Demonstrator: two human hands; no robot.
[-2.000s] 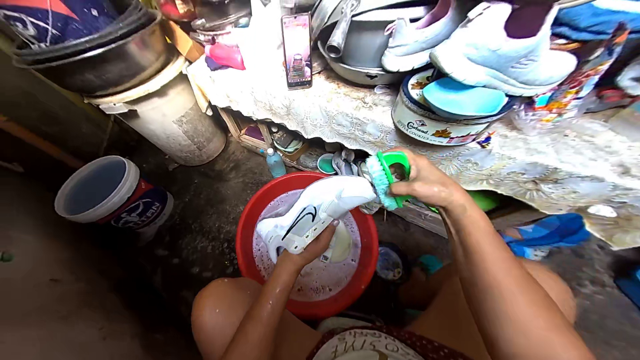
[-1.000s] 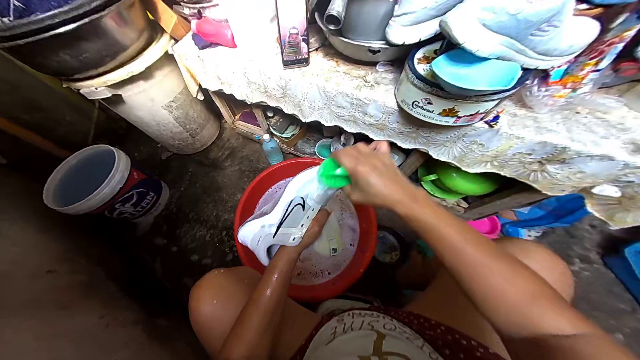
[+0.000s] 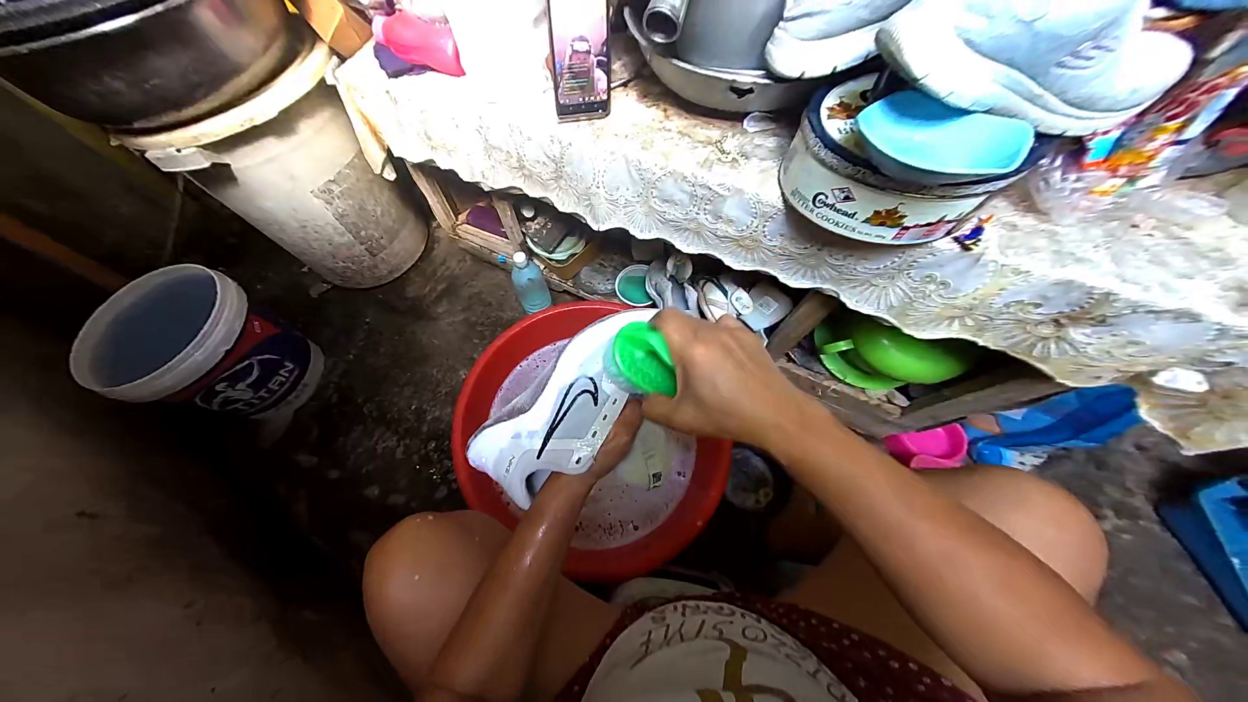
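Note:
A white Nike sneaker point(image 3: 561, 409) is held over a red plastic basin point(image 3: 472, 395) of soapy water point(image 3: 624, 517). My left hand point(image 3: 609, 453) grips it from below, its fingers partly hidden by the shoe. In my right hand point(image 3: 717, 375) is a green scrub brush point(image 3: 643, 359), its bristle side against the toe end of the shoe. Under my left hand, a pale object with a printed code point(image 3: 655, 458) lies in the suds; what it is I cannot tell.
A bucket of water point(image 3: 156, 331) stands at left, near a tall pale bin point(image 3: 312, 185). On the cloth-covered table point(image 3: 682, 185) are a phone point(image 3: 580, 58), a cookie tin point(image 3: 868, 195) and light-coloured shoes point(image 3: 1033, 58). A bottle point(image 3: 531, 283) stands behind the basin; green bowls point(image 3: 907, 351) sit beneath the table.
Two seconds ago the brush was at the upturned toe, farther right and clear of the basin. Brush and right hand have moved left onto the shoe, which is now lower over the basin.

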